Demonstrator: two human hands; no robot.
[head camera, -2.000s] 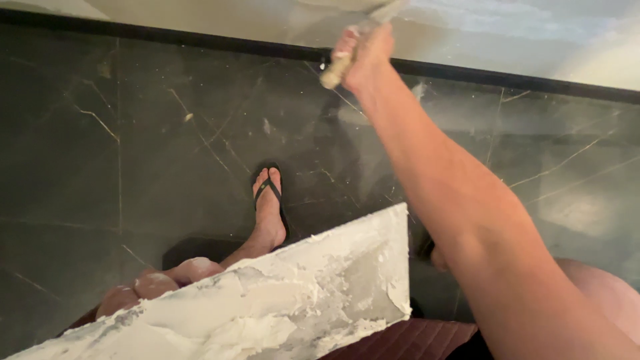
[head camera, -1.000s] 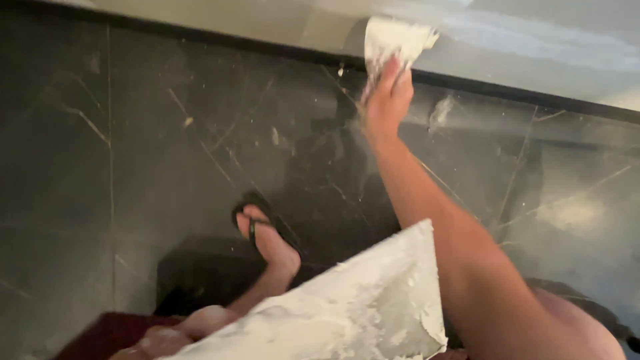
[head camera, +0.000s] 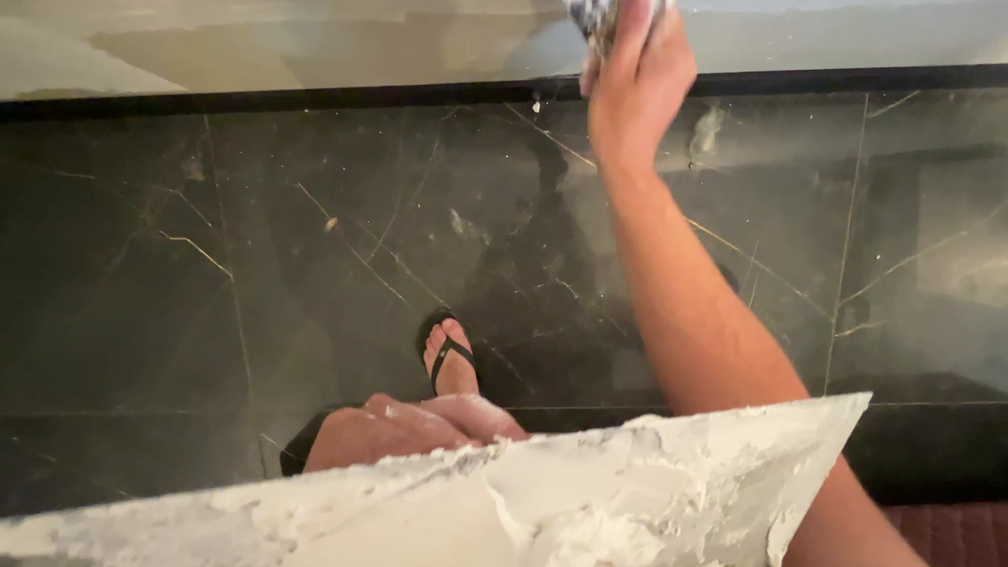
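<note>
Across the bottom of the head view lies a wide flat blade or board (head camera: 598, 504) coated with white plaster-like paste. Behind its far edge my left hand (head camera: 409, 429) is curled, with paste on its knuckles, holding it from below; the fingertips are hidden. My right arm reaches up to the wall's foot, where my right hand (head camera: 642, 79) grips a paste-smeared putty knife (head camera: 594, 16), partly cut off by the top edge of the view. Beyond the hand is the painted or skimmed wall (head camera: 315, 47), with patches of beige and grey.
A black baseboard (head camera: 315, 98) runs along the wall's foot. The dark veined tile floor (head camera: 354, 260) bears white specks and smears. My foot in a black flip-flop (head camera: 449, 354) stands below the middle. A dark red quilted cloth (head camera: 953, 531) shows at the lower right.
The coated board has turned closer to level and fills more of the lower view. My right hand remains by the wall, while the putty knife's broad face, plain one second ago, is now partly out of view.
</note>
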